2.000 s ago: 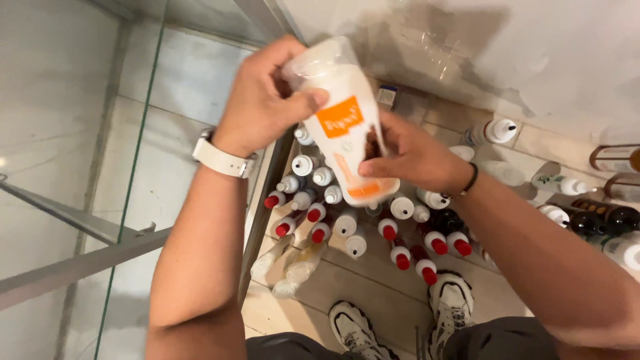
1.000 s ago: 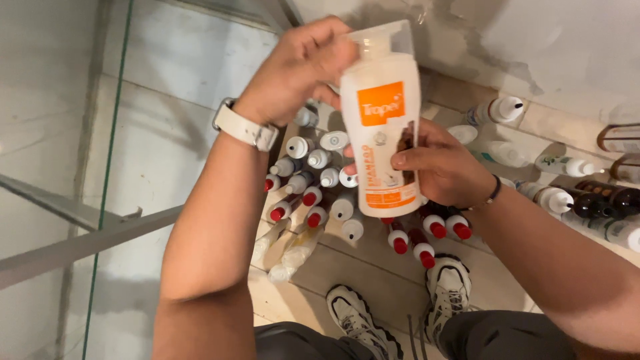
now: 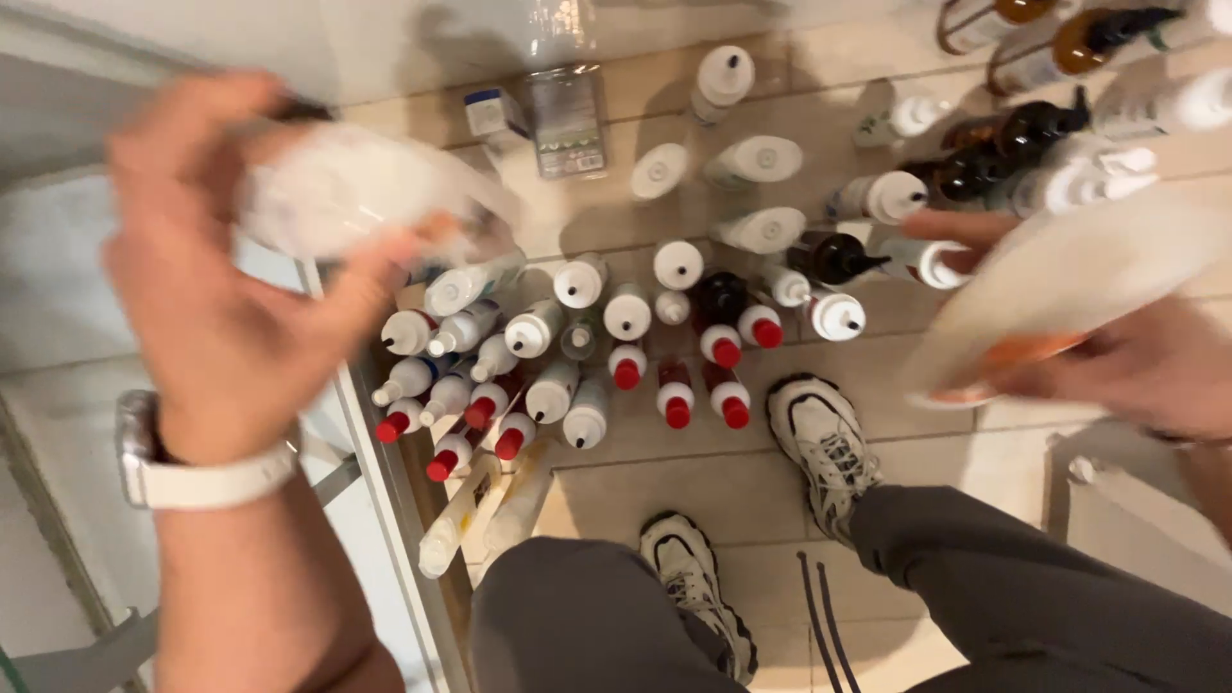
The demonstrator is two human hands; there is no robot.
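Note:
My left hand [image 3: 226,279], with a white watch band [image 3: 221,479] on its wrist, is raised at the left and grips a translucent whitish object [image 3: 356,192] with a small orange patch, blurred by motion; it may be a bottle or cover. My right hand [image 3: 1126,366] is at the right edge, shut on a white bottle [image 3: 1078,279] with orange print, tilted and blurred. Below and between the hands, many bottles stand on the tiled floor, among them white capped ones [image 3: 628,313] and ones with red tips [image 3: 677,409].
Dark pump bottles [image 3: 1030,130] and amber bottles stand at the upper right. A small blue and white box [image 3: 491,111] and a clear package [image 3: 568,125] lie by the wall. A metal frame edge [image 3: 385,481] runs along the left. My shoes [image 3: 823,443] are close to the bottles.
My hands have moved apart from the shared hold on the shampoo bottle. The bottle is now at the right in my right hand; my left hand holds a whitish thing. The view has shifted.

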